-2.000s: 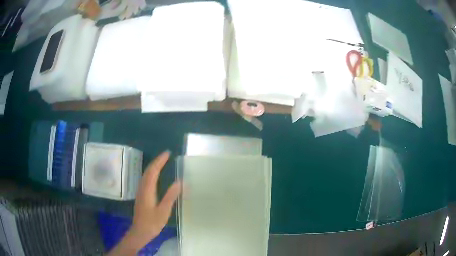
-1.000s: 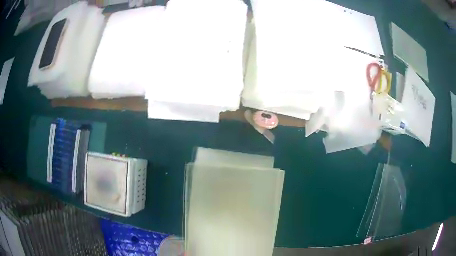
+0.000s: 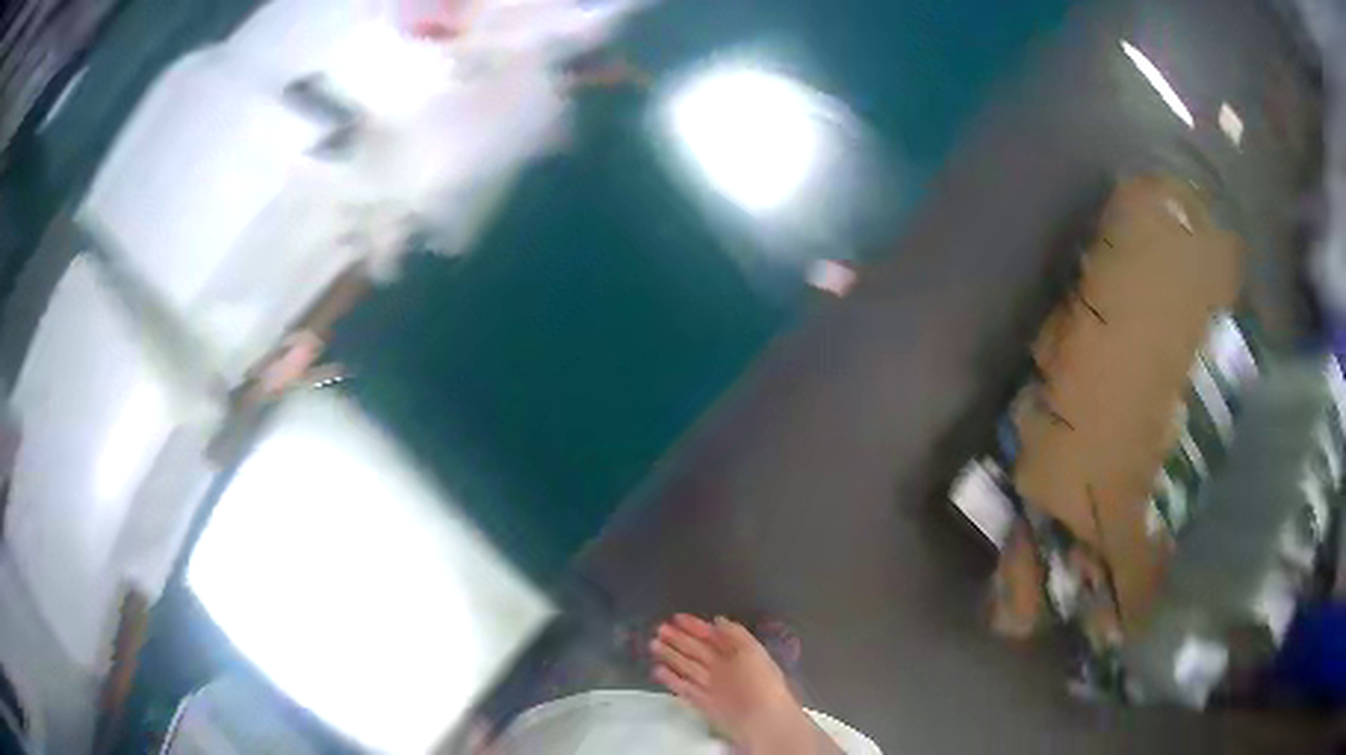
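Note:
The picture is blurred. A stack of glass sheets (image 3: 354,575) glares bright white at the lower left, on the green bench top. Another bright, glaring patch (image 3: 753,140) lies on the bench at the top middle, where clear sheets show. My right hand (image 3: 723,676) is at the bottom centre, off the bench's edge, with its fingers slightly apart and nothing in it. It is clear of the glass stack. A small skin-coloured patch shows at the bottom edge by the stack; I cannot tell if it is my left hand.
White piles (image 3: 222,177) stand along the left, with crumpled film (image 3: 487,148) beside them. Beyond the bench's edge is grey floor (image 3: 827,443). Brown cardboard (image 3: 1129,369) lies to the right, with pale-green glass packs (image 3: 1247,487) beside it. A white rounded thing (image 3: 605,726) is under my right hand.
The view has swung right and turned, bringing the floor, cardboard and glass packs into sight. My right hand has come into view. The support box and blue cells are out of view.

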